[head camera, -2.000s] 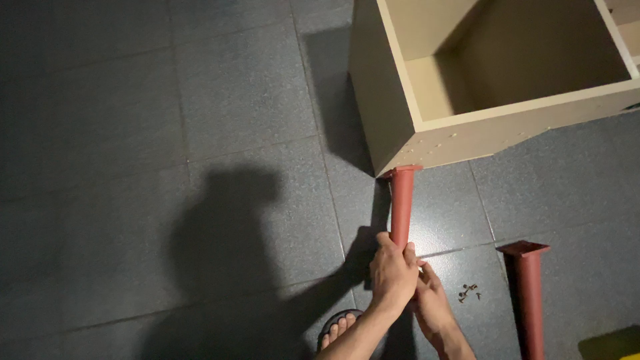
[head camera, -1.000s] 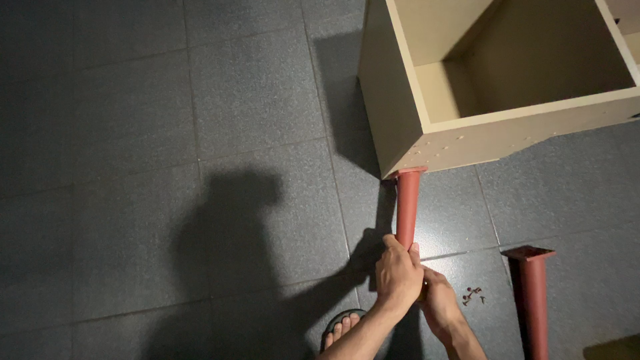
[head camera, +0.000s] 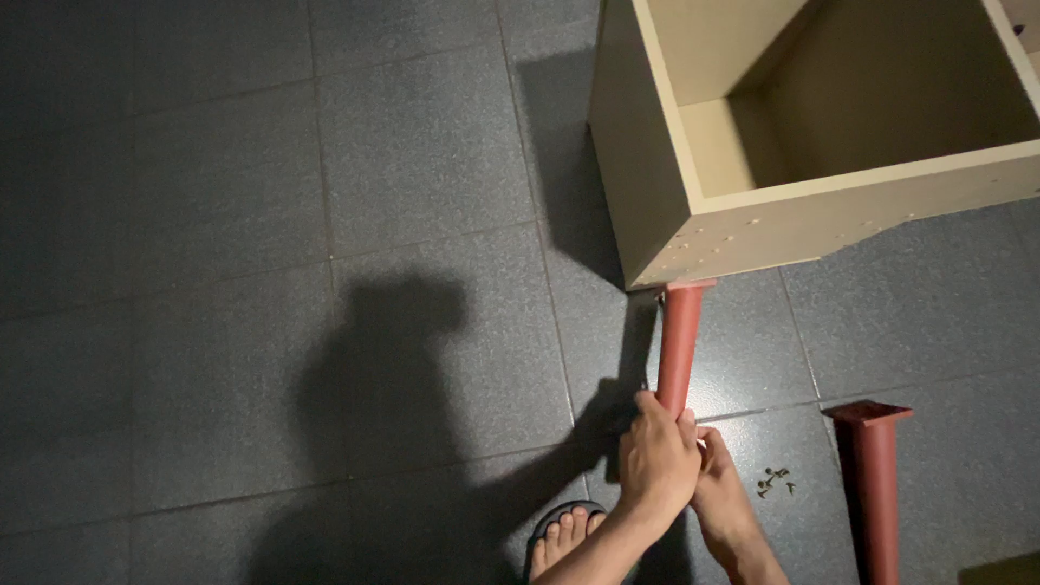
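Observation:
A red tapered furniture leg (head camera: 681, 349) meets the underside of a pale wooden cabinet (head camera: 780, 236) at its near left corner, by its square mounting plate. My left hand (head camera: 660, 459) is wrapped around the lower part of this leg. Close beside it on the right, my right hand (head camera: 723, 487) has its fingers bent near the leg; what lies between them is hidden. A thin dark object shows along the leg's left side, too unclear to name. Several small screws (head camera: 774, 481) lie on the floor right of my right hand. Another red leg (head camera: 879, 487) lies farther right.
Dark grey floor tiles (head camera: 422, 146) surround the cabinet. Small holes or raised marks dot the cabinet's near panel. My sandaled foot (head camera: 569, 532) is left of my forearms at the bottom. A dark yellowish item (head camera: 1003, 571) shows at the lower right edge.

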